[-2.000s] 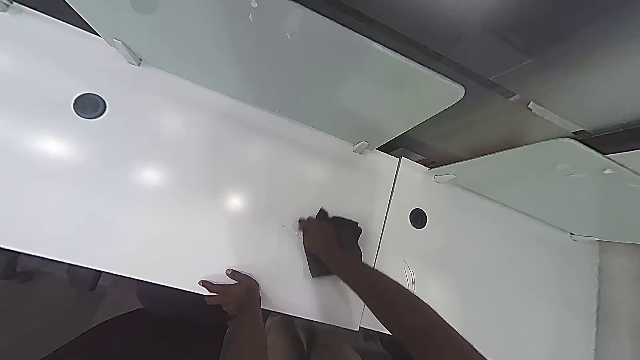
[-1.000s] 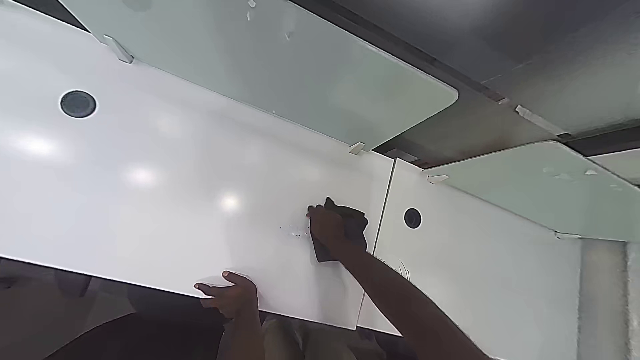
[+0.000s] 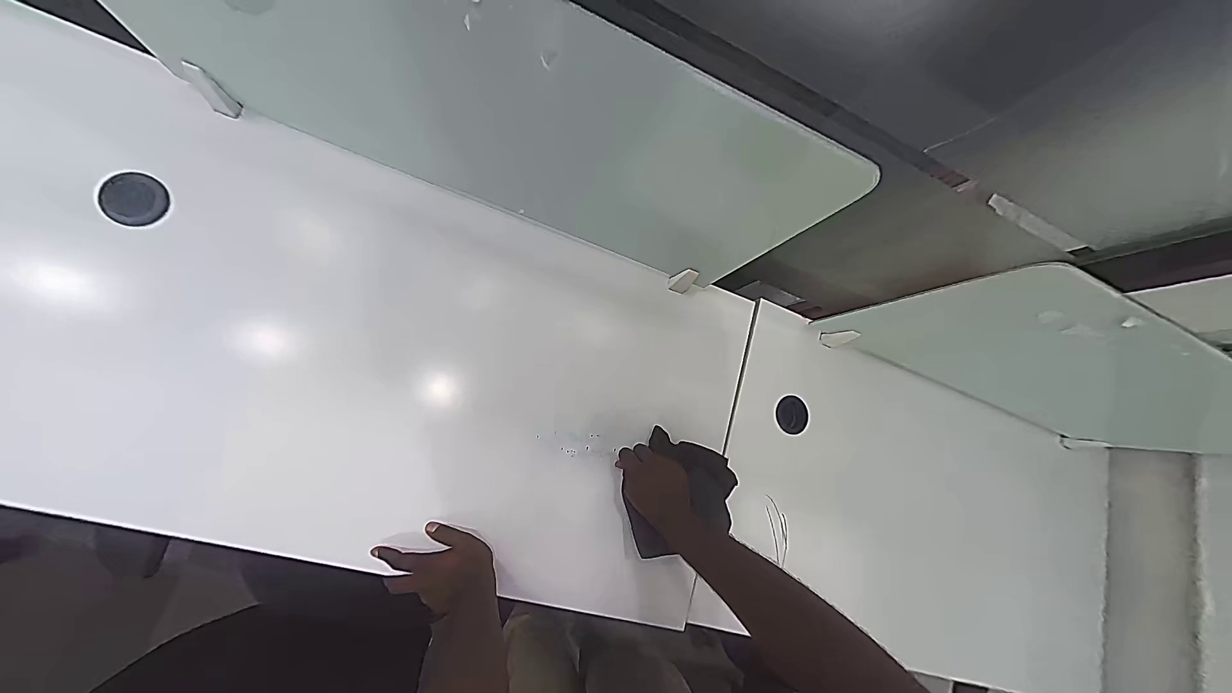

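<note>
A dark cloth (image 3: 710,496) lies bunched on the white desktop (image 3: 337,423), close to the seam between two desk panels. My right hand (image 3: 656,486) presses on it from above, fingers bent over its left part. Just left of the cloth, small dark specks or droplets (image 3: 577,445) show on the desktop. My left hand (image 3: 448,566) rests at the front edge of the desk, thumb and fingers apart, with nothing held in it.
Frosted glass divider panels (image 3: 577,144) stand along the back edge on small clips (image 3: 683,280). Round black cable grommets (image 3: 134,199) sit in both desktops. Thin dark curved lines (image 3: 778,529) mark the right desk panel (image 3: 914,500).
My right hand and the cloth show only small shifts on the desktop near the seam. The specks left of the cloth show more plainly now. My left hand stays at the front edge.
</note>
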